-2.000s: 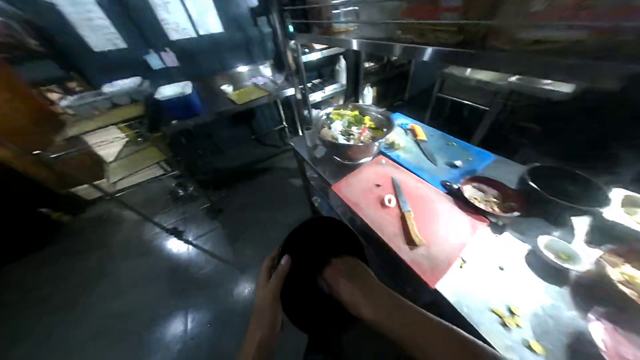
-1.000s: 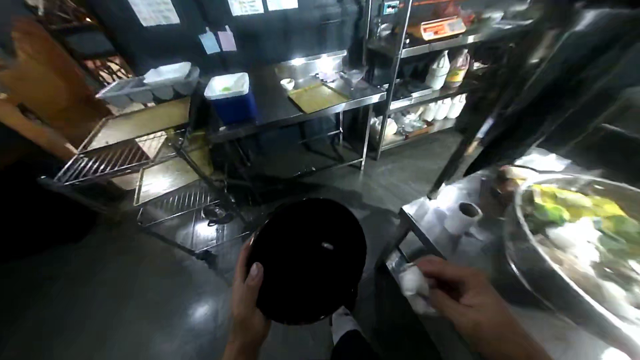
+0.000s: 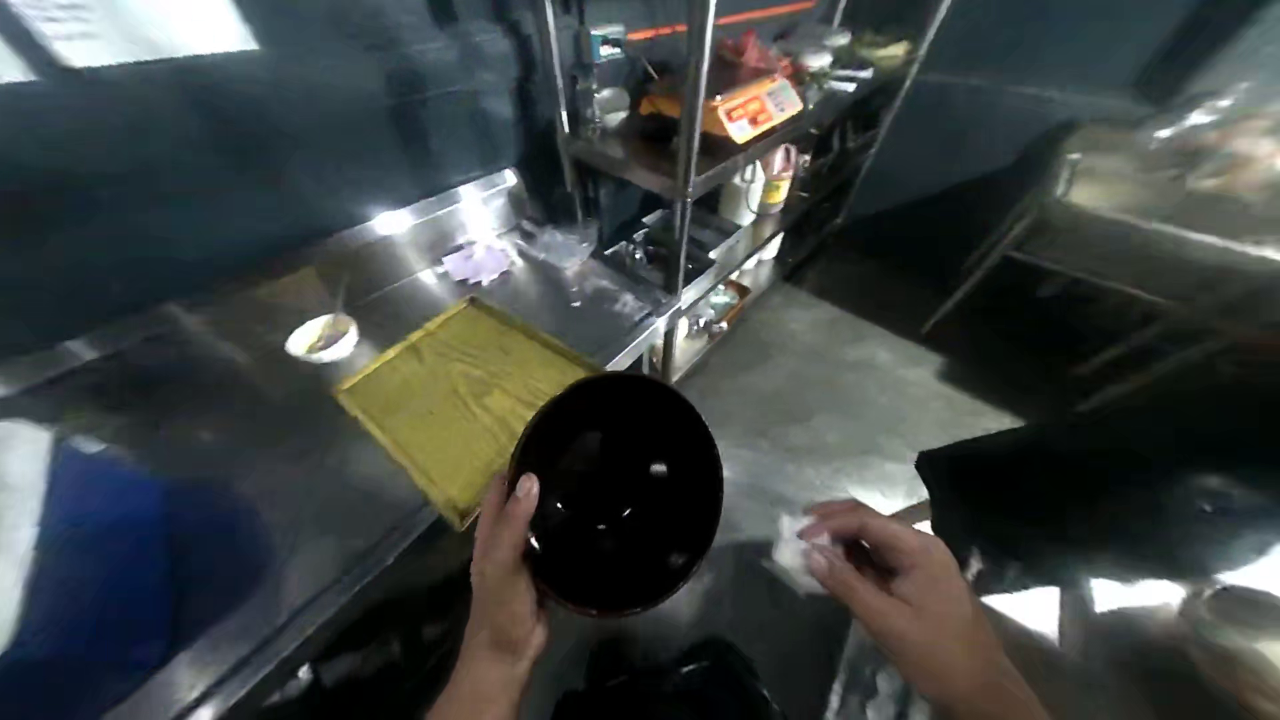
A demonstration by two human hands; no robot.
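Note:
A round, glossy black bowl is tilted so that its dark inside faces me. My left hand grips it by the left rim, with the thumb over the edge. To the right of the bowl and apart from it, my right hand pinches a crumpled white tissue or cloth between thumb and fingers. The bowl overlaps the near right corner of a yellow tray in view; whether the two touch cannot be told.
A steel counter runs along the left with a small white bowl and a blue container. Behind stands a metal shelf rack with an orange scale and bottles. A steel table is at the right.
My right hand, inside the bowl two seconds ago, is now apart from it with the white wad. The view has swung from the cutting boards to the counter with the yellow tray.

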